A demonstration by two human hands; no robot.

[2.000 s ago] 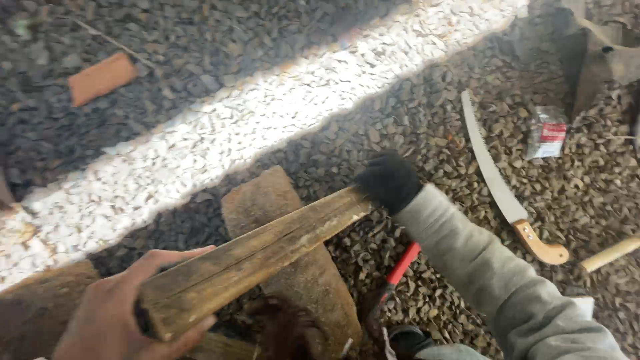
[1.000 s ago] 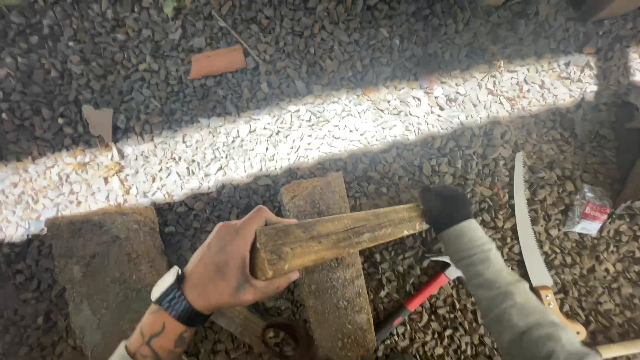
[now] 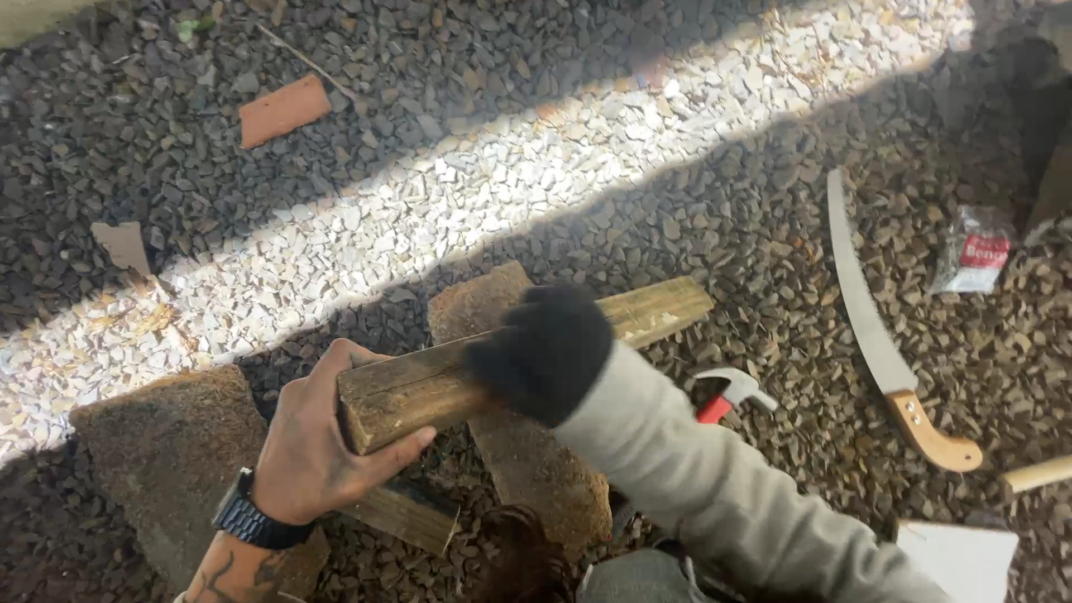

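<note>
A weathered wooden post (image 3: 657, 314) lies slantwise above a rough stone block (image 3: 536, 469). My bare left hand (image 3: 327, 435), with a dark watch on its wrist, grips the post's near left end, thumb below and fingers behind. My right hand (image 3: 548, 356), in a black glove and blurred, rests on or against the middle of the post; its fingers are hard to make out, so its hold cannot be told. Right of the post, a claw hammer (image 3: 735, 387) with a red handle lies on the gravel, partly hidden by my grey sleeve.
A curved pruning saw (image 3: 867, 314) with a wooden handle lies at the right, beside a plastic packet (image 3: 976, 251) and a wooden rod (image 3: 1038, 475). Another block (image 3: 167, 461) is at left, a wood offcut (image 3: 406, 515) below the post, a terracotta piece (image 3: 285, 110) farther off, a white sheet (image 3: 959, 557) lower right.
My gloved right hand has moved from the post's far end toward its middle, leaving that end exposed. My left hand remains on the near end.
</note>
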